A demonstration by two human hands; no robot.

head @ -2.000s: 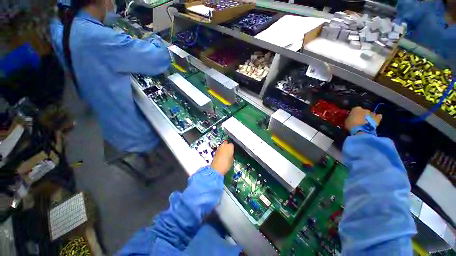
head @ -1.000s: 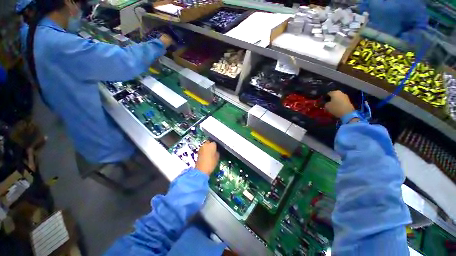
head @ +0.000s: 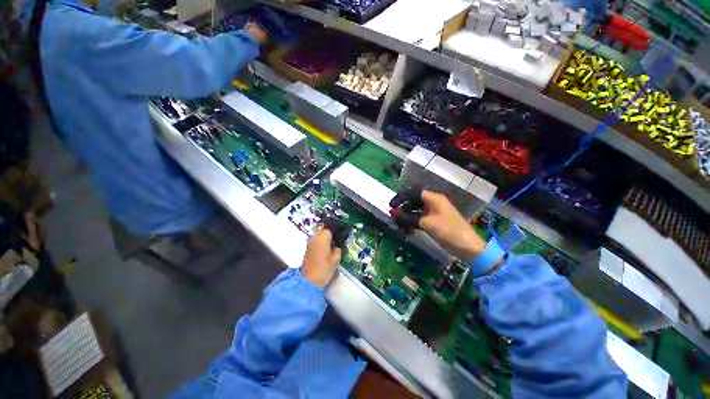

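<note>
A green printed circuit board [head: 372,269] crowded with small parts lies in front of me. A long silver-white heatsink [head: 360,185] runs along its middle, and a finned heatsink [head: 448,181] stands at its far side. My left hand [head: 321,255] is low over the board's near-left part, with black fingertip coverings or dark parts at its fingers. My right hand [head: 436,220] is above the long heatsink and hides part of it. Its fingers are bent together, with black and a bit of red at the tips. I cannot tell exactly what either hand holds.
Red components [head: 492,150] lie in a black bin on the lower shelf. White blocks [head: 523,27] and yellow-black components [head: 627,101] lie on the upper shelf. A blue cord [head: 564,162] runs from my right wrist. Another person in blue [head: 128,101] works at the left. The metal rail [head: 268,238] edges the boards.
My right hand has moved from the red components' bin back and left to above the board. My left hand stays low over the board. The view has shifted a little.
</note>
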